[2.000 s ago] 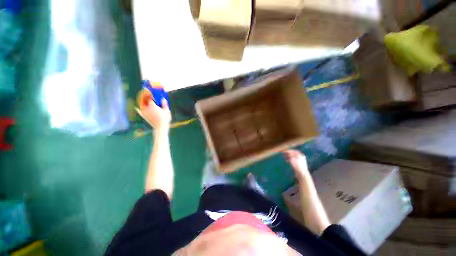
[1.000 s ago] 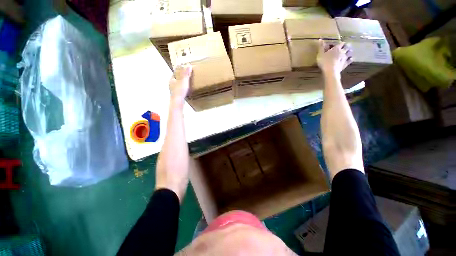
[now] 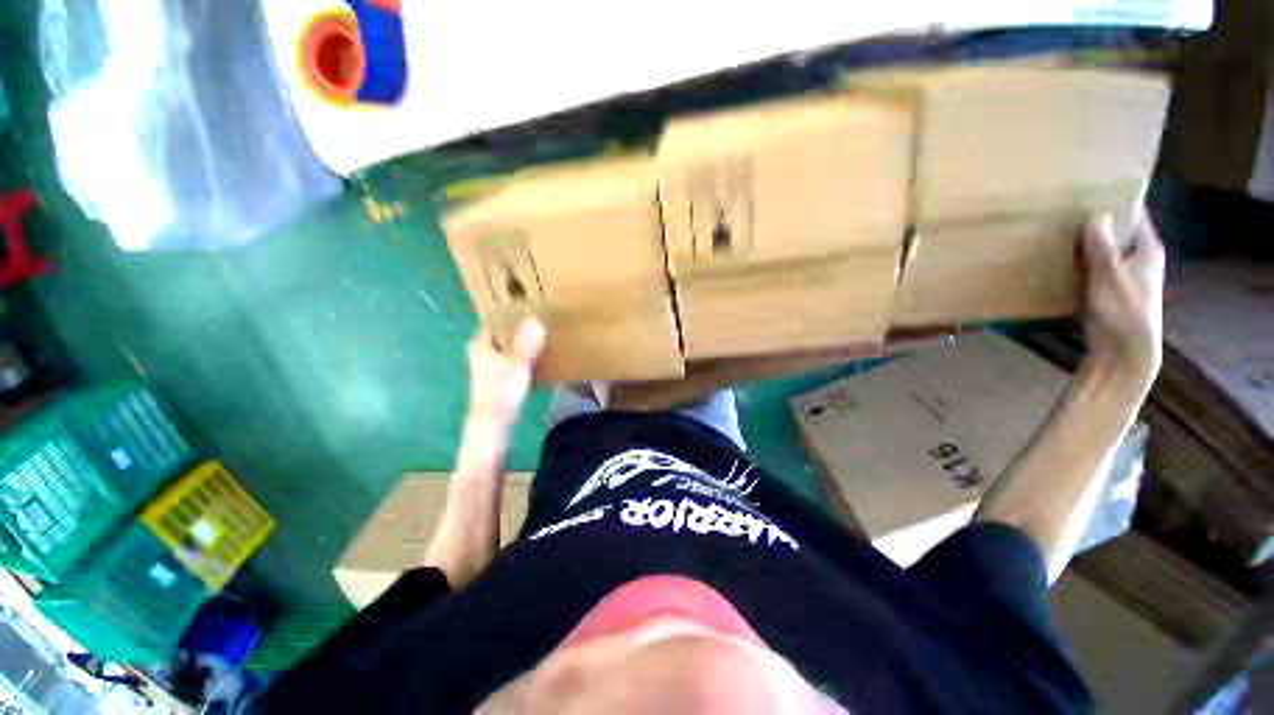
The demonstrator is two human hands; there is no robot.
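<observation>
Three plain brown inner boxes (image 3: 789,189) form a row held between my two hands, off the table and in front of my body. My left hand (image 3: 503,377) presses the left end of the row, thumb on top. My right hand (image 3: 1125,286) presses the right end. The row hides most of the open master carton; a strip of brown board (image 3: 741,374) shows under it. The blue and orange tape gun (image 3: 349,56) lies on the white-topped table (image 3: 559,56) at the upper left.
A closed K16 carton (image 3: 929,419) stands on the floor at the right, beside flattened cartons (image 3: 1209,419). A plastic-wrapped bundle (image 3: 175,126) is at the upper left. Green crates (image 3: 84,461) and a yellow crate (image 3: 207,524) are lower left. Another brown carton (image 3: 405,524) is near my left forearm.
My hands have closed on the ends of a row of inner boxes and brought it off the table toward me, above the open carton. The view has tilted down toward my body.
</observation>
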